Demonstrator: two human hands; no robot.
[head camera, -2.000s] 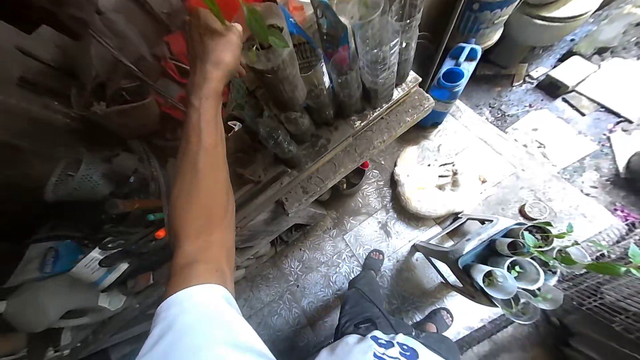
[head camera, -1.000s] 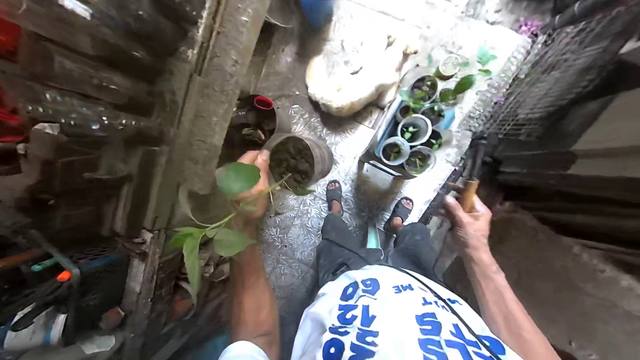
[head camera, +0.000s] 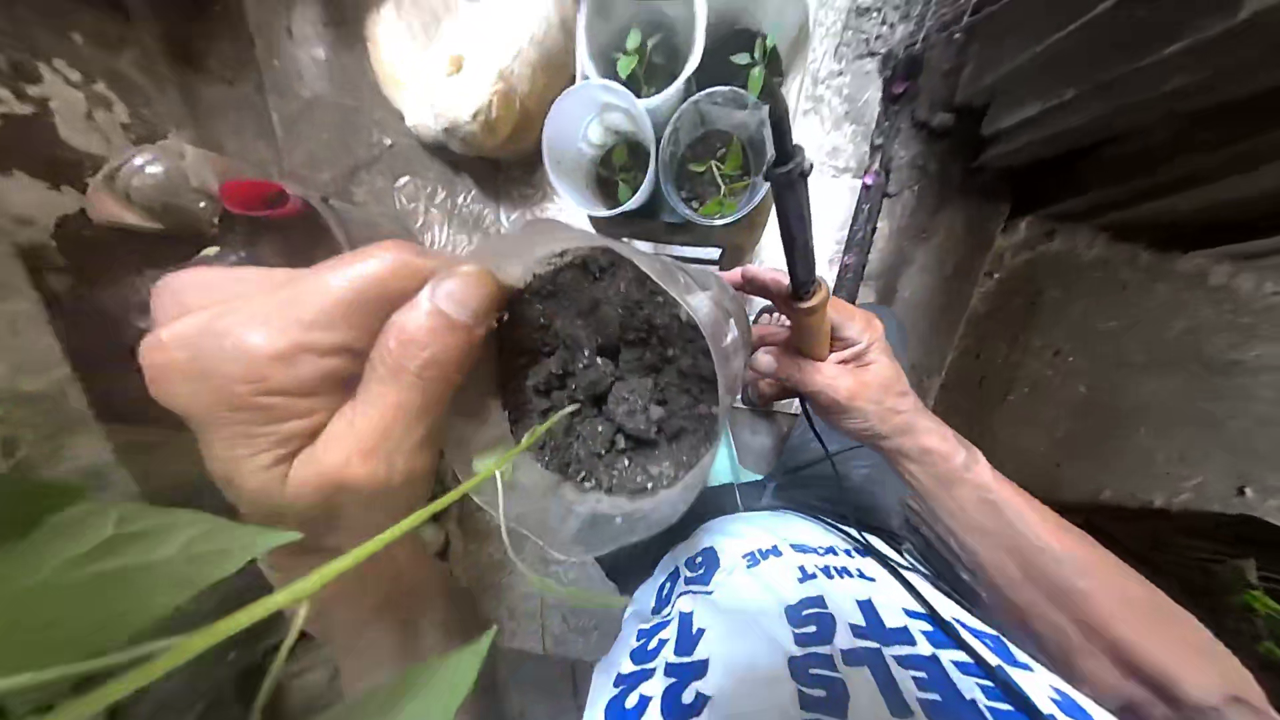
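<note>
My left hand (head camera: 330, 370) pinches the rim of a clear plastic pot (head camera: 600, 520) filled with dark soil (head camera: 620, 390). A green plant stem (head camera: 390, 535) with broad leaves (head camera: 110, 580) slants across the lower left, its tip over the soil; whether the hand also holds it is unclear. On the pot's right side, my right hand (head camera: 830, 360) grips the wooden handle (head camera: 811, 320) of a tool with a dark metal shaft (head camera: 792, 220) pointing up. That hand's fingertips are at or just behind the pot's wall; contact cannot be told.
Several clear cups with seedlings (head camera: 715, 165) stand together beyond the pot. A pale, rounded bulky object (head camera: 470, 75) lies left of them. Farther left are a clear plastic container (head camera: 155, 190) and a red-rimmed opening (head camera: 258, 197). A rough wall or slab (head camera: 1120, 370) stands at right.
The soil-filled pot and my left hand are now much closer to the camera. My right hand, with the tool, has come in from the far right to beside the pot.
</note>
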